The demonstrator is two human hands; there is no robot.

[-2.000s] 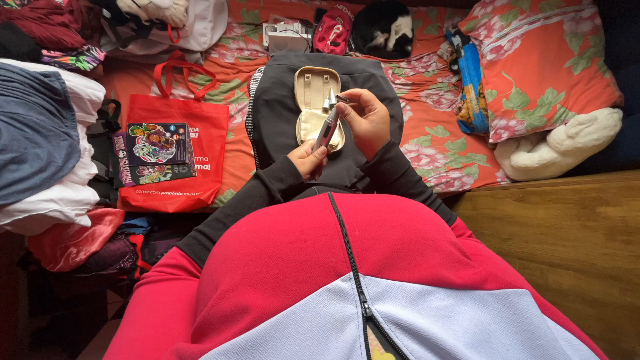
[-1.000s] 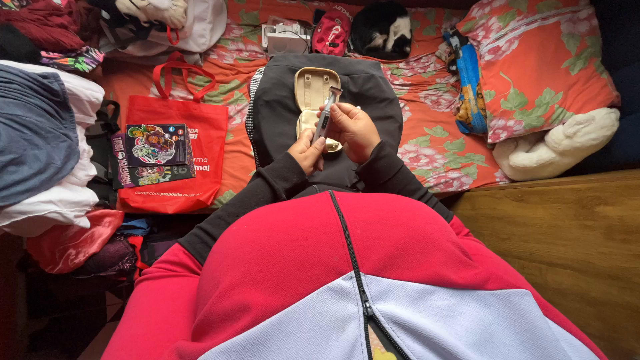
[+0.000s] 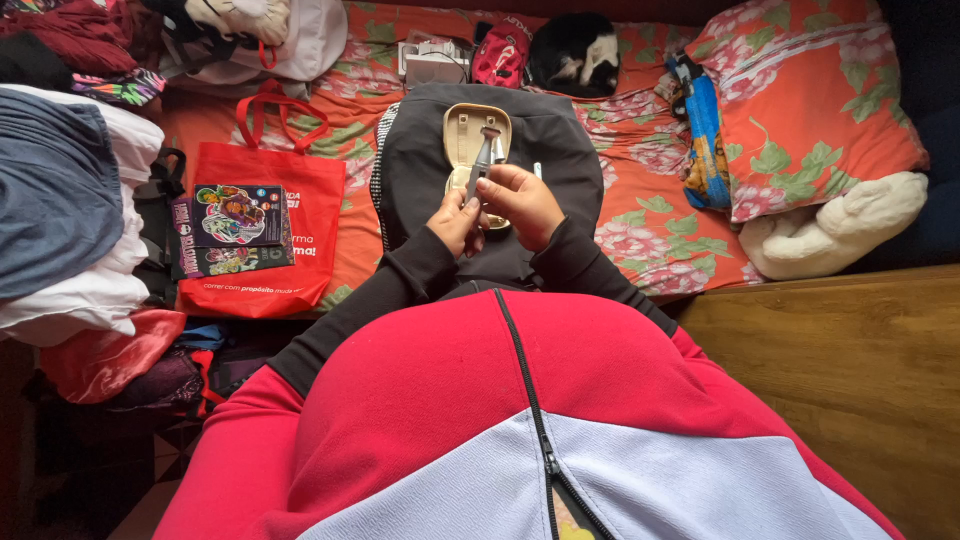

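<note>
Over a dark backpack lying on the bed, my left hand grips the lower end of a slim grey tool with a short crosswise metallic head, perhaps a small razor or trimmer. My right hand touches the tool's side, and a shiny narrow piece shows by its fingertips; whether it is separate I cannot tell. Beneath both hands lies a small beige zip case, its lid spread back and its lower half partly hidden. A small whitish stick rests on the backpack, right of the case.
A red tote bag with picture booklets lies left. Behind the backpack are white boxes, a red pouch and a curled black-and-white cat. Clothes are piled far left; a floral pillow and white plush are right.
The tool was tilted across my hands two seconds ago and now points up toward the case lid. My right hand has moved down from the tool's upper end to its side.
</note>
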